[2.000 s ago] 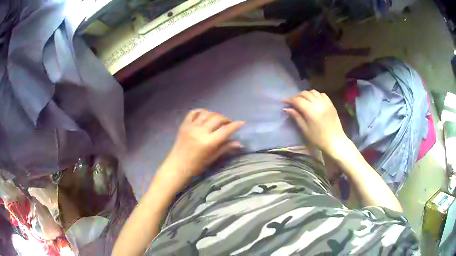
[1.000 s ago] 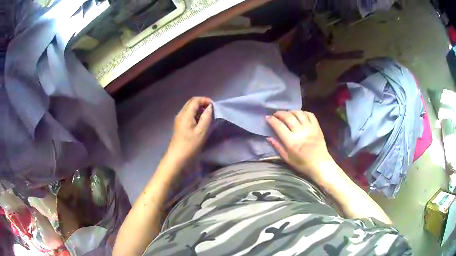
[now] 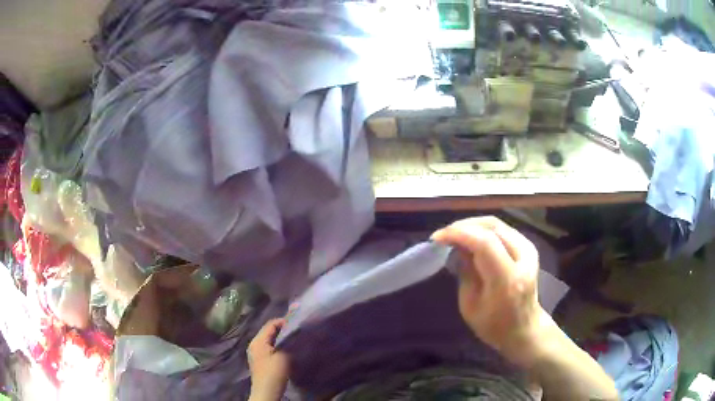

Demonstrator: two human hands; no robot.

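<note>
A grey-blue cloth panel (image 3: 368, 278) hangs between my two hands, its upper edge stretched on a slant over my lap. My right hand (image 3: 498, 290) pinches the raised end of that edge, just below the table edge. My left hand (image 3: 269, 356) pinches the lower left end near the hanging heap, and is small and partly cut off by the bottom edge. The lower part of the panel is in dark shadow.
A large grey-blue work heap (image 3: 188, 157) hangs over the table's left. The overlock machine (image 3: 509, 102) stands on the pale table (image 3: 541, 178). Light blue pieces (image 3: 678, 172) hang at right, a cloth bundle (image 3: 647, 356) lies lower right, plastic bags (image 3: 59, 211) at left.
The view has swung left and up, bringing the machine and heap into sight. Both hands now hold the cloth edge, farther apart; the right is raised and the left is lower.
</note>
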